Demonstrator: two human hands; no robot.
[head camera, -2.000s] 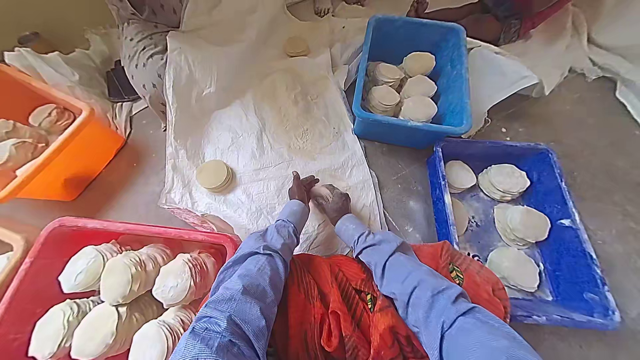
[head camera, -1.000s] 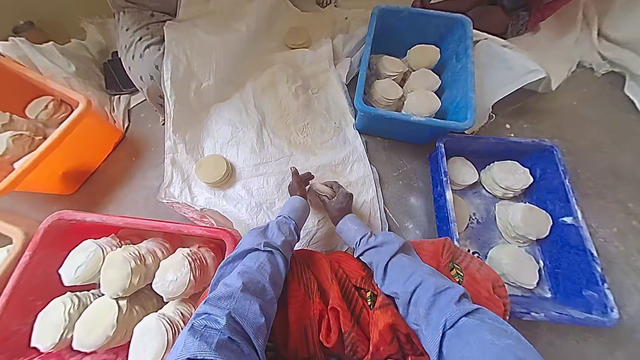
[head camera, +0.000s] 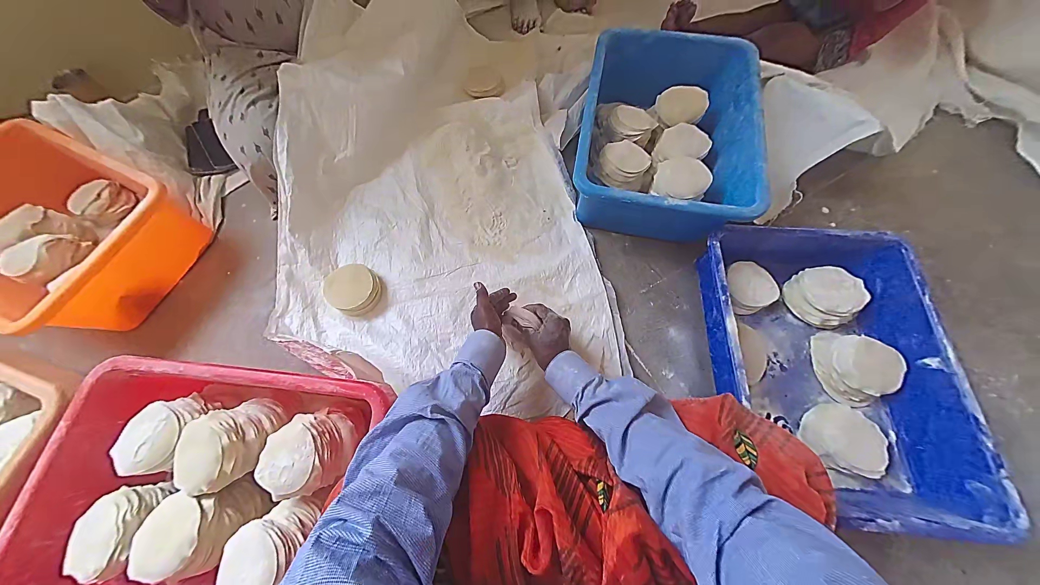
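Observation:
My left hand (head camera: 491, 309) is over the near part of a floured white sheet (head camera: 390, 203), its thumb and fingers spread and its palm turned toward the other hand. Beside it, my right hand (head camera: 546, 331) is curled around a pale piece of dough (head camera: 522, 318), mostly hidden by the fingers. Whether the left palm bears on the dough is hard to tell. Left of both hands, a short stack of round flat dough discs (head camera: 353, 289) lies on the sheet. Another disc stack (head camera: 484, 81) sits at the sheet's far end.
A red tray (head camera: 244, 370) with several leaning dough stacks is at near left, an orange tub (head camera: 138, 268) beyond it. To the right stand a light blue tub (head camera: 674, 213) and a dark blue tray (head camera: 951, 422), both holding stacked discs. Other people's legs and feet show at the far edge.
My left hand's fingers have shifted slightly against the right hand. The stacks and the containers stay where they were.

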